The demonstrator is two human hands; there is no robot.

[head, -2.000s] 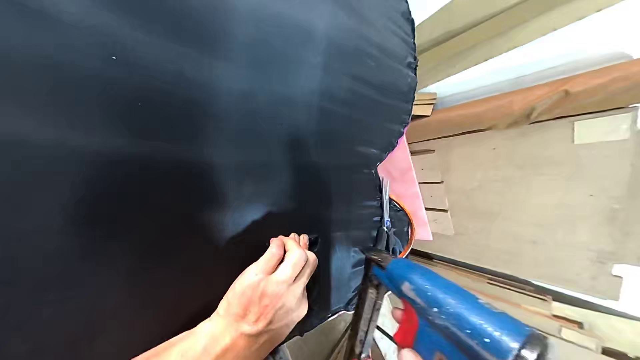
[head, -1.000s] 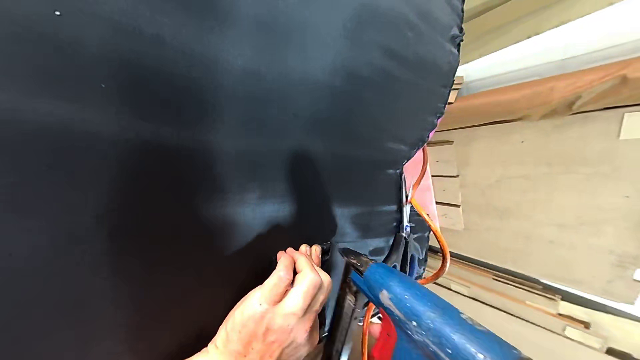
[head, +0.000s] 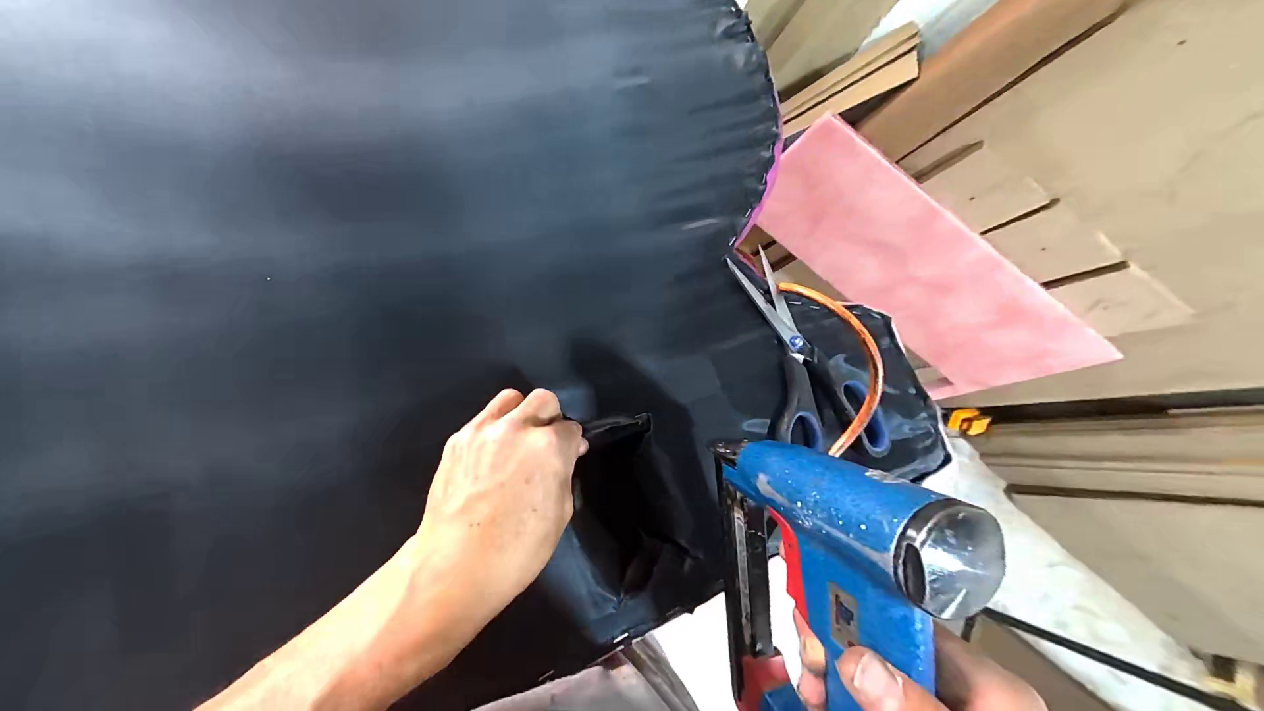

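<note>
Black fabric (head: 375,276) covers a large padded piece, with staples and gathers along its rounded edge. My left hand (head: 509,474) pinches the upper rim of an opening or fold (head: 622,494) in this fabric, near the lower edge. In my right hand (head: 889,681) is a blue pneumatic staple gun (head: 839,523) with a red trigger; its nose is at the black fabric, just right of the fold. Beyond the gun lie scissors (head: 796,344) with black and blue handles, their blades apart, beside an orange air hose (head: 874,360).
A pink sheet (head: 918,267) sticks out past the right edge of the black piece. Boards (head: 1047,227) and cardboard-like panels (head: 1116,548) lie at the right. Below is a pale crumpled material (head: 602,686). A small yellow object (head: 968,422) lies near the boards.
My left hand has moved away from the staple gun's nose and now pulls at the fabric, where the dark opening shows. More of the scissors and the pink sheet is in view.
</note>
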